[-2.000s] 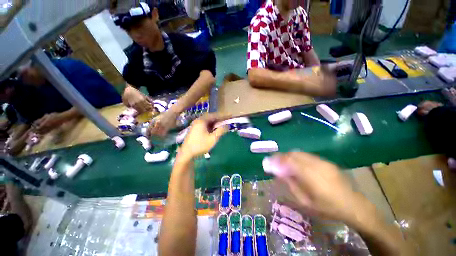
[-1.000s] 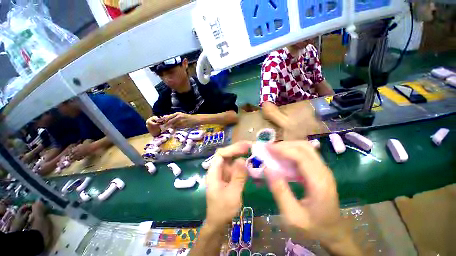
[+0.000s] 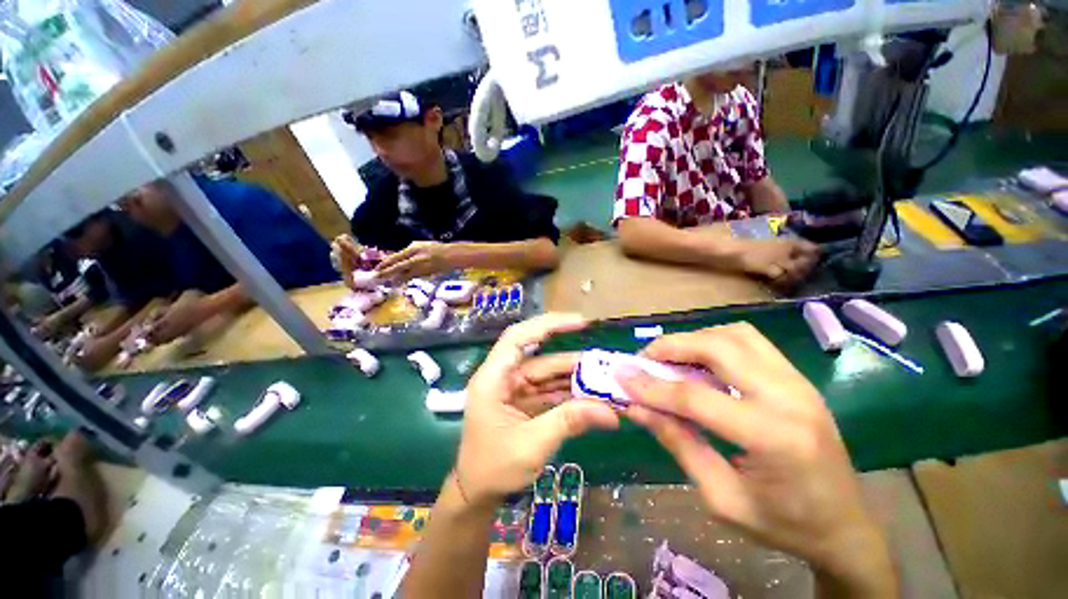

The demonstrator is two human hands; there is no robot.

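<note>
My left hand (image 3: 509,410) and my right hand (image 3: 750,427) hold a pale pink plastic device (image 3: 609,377) between them above the bench. A dark blue line shows along its near edge, and my right fingers cover much of it. My left thumb and fingers touch its left end. Below, open units with blue blocks and green boards (image 3: 567,515) lie in rows on the clear blister tray (image 3: 656,515). Loose pink shell covers (image 3: 689,578) lie to the right of the rows, cut off by the lower edge.
A green conveyor (image 3: 750,351) crosses ahead, with pink housings (image 3: 960,349) and a white strip (image 3: 884,353) on it. A metal frame (image 3: 223,263) and a white power strip (image 3: 726,41) hang above. People sit across the belt. Plastic-covered sheets (image 3: 281,550) lie at the lower left.
My hands have come together from apart. The device showed open with blue inside one second ago; now its pink halves lie close together. The view has tilted up since the first frame.
</note>
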